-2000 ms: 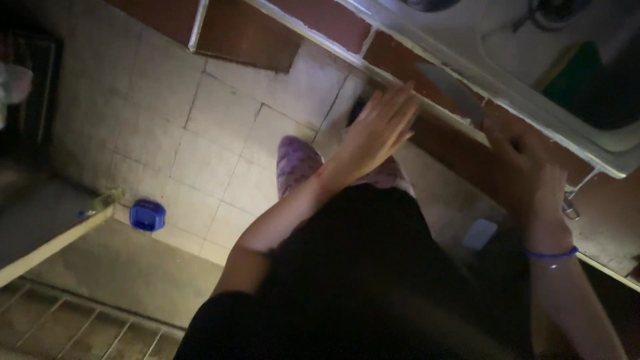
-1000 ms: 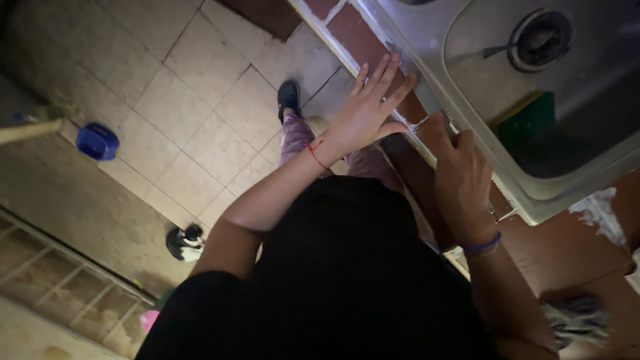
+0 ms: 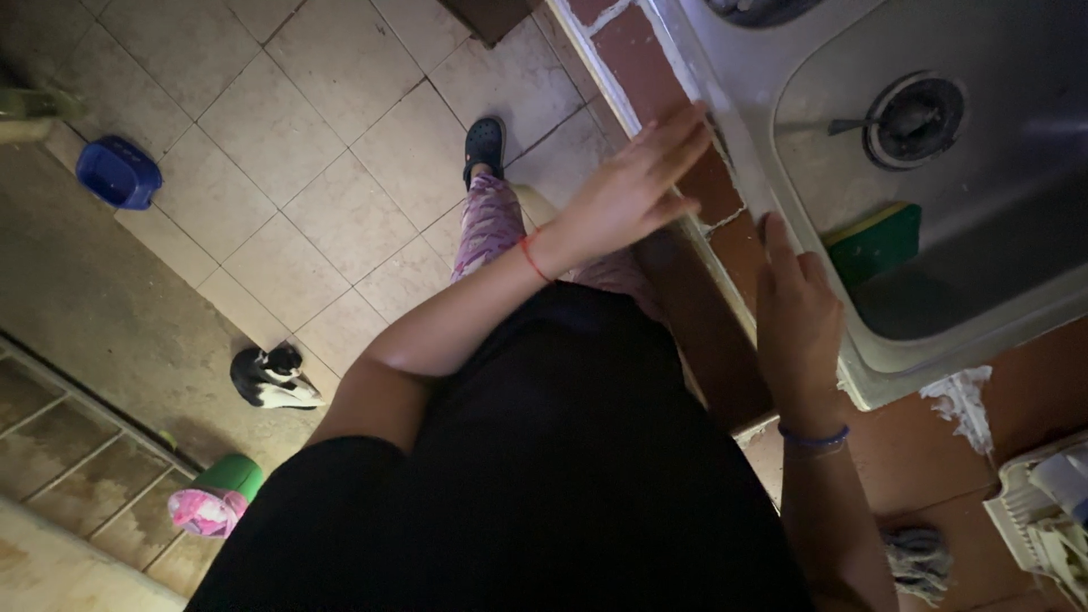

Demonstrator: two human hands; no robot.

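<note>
My left hand (image 3: 633, 187), with a red string at the wrist, reaches over the tiled counter edge (image 3: 650, 68) beside the sink. Its fingers are spread and hold nothing. My right hand (image 3: 799, 323), with a blue bracelet, is at the near rim of the metal sink (image 3: 782, 195), its fingers curled and the index finger and thumb side pointing forward. Whether a knife is in it cannot be made out. In the sink basin lies a green and yellow sponge (image 3: 880, 242), near the drain strainer (image 3: 916, 119).
A black and white cat (image 3: 270, 376) is on the floor at left, near a green bucket (image 3: 234, 476) with pink cloth. A blue plastic tub (image 3: 119, 172) stands farther up. A dish rack (image 3: 1033, 518) and a grey cloth (image 3: 918, 557) are at lower right.
Two seconds ago a knife blade showed at my right hand; no blade is plainly visible now. The view has shifted, bringing the cat and more of the sink into sight.
</note>
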